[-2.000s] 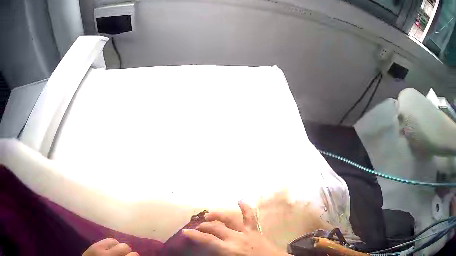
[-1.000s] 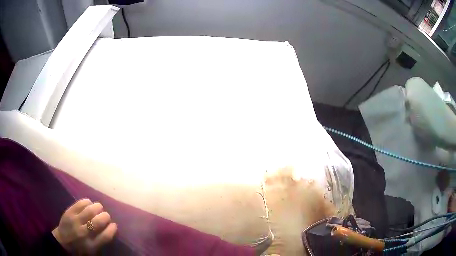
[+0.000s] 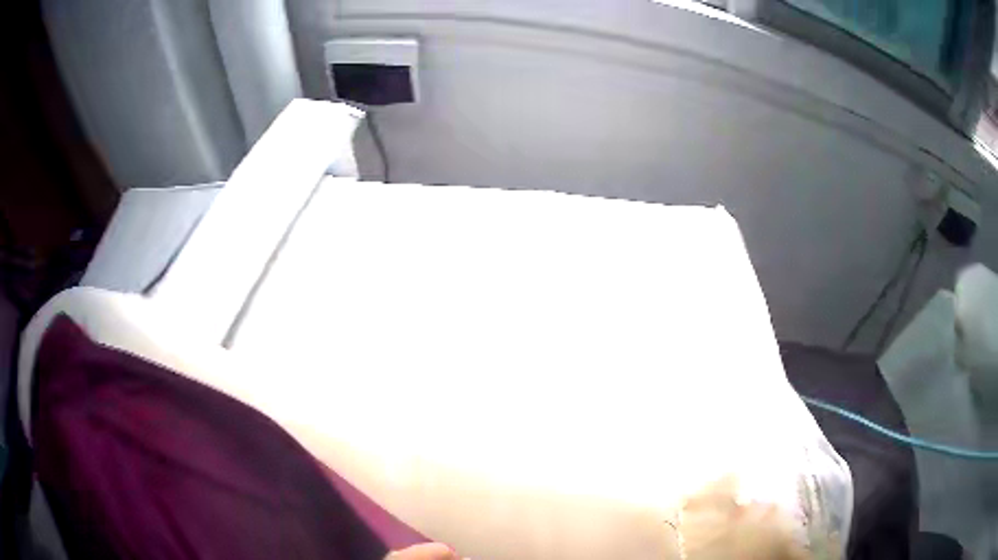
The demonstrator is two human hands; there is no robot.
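Note:
A plum garment [image 3: 164, 448] lies over the left end of the cream padded form [image 3: 405, 465] and runs down to the lower edge of the view. Its upper border slants down to the right, with a thin brighter strip along it. A small bit of one hand [image 3: 425, 551] shows at the bottom edge, at the lower end of that strip. The rest of that hand is cut off, and I cannot tell which hand it is or what it holds. No other hand shows. The iron is out of view.
A bright white ironing table [image 3: 492, 295] stands behind the form, with a slanting white support arm [image 3: 257, 197] at its left. A scorched patch [image 3: 739, 525] marks its right end. A blue hose [image 3: 897, 433] crosses at the right. A wall with sockets stands behind.
The view has shifted, so table and wall sit lower and further right. The iron and the ringed hand have gone out of view. The garment now shows mostly at the left.

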